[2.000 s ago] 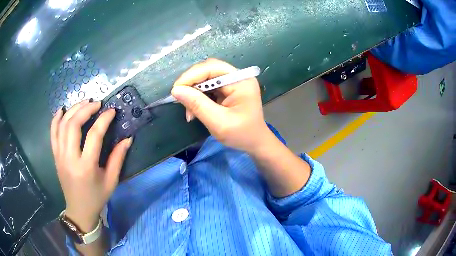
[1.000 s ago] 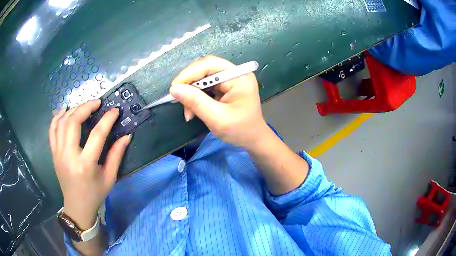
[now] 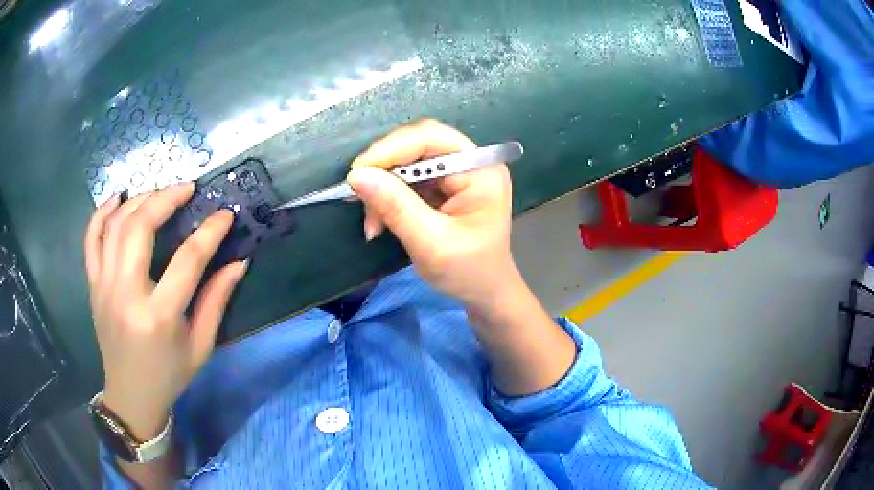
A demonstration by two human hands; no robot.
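Note:
A black camera-area part with round and square openings lies flat on the dark green table. My left hand presses on its left side with the fingertips and covers part of it. My right hand holds silver-white tweezers like a pen. The tweezer tip is at the edge of a round opening on the part's right side. Whether the tip holds a ring is too small to tell. Dark adhesive rings in rows on a clear sheet lie behind my left hand. A white toothed strip runs along that sheet.
A black plastic-covered tray is at the far left. A neighbouring person's blue sleeve reaches the table edge at the upper right, near a silvery patterned sheet. A red stool stands beyond the table edge, another farther down.
The view has shifted slightly. The tweezer tip stays at the same round opening, with the handle lying a little flatter. My left hand keeps its place on the part.

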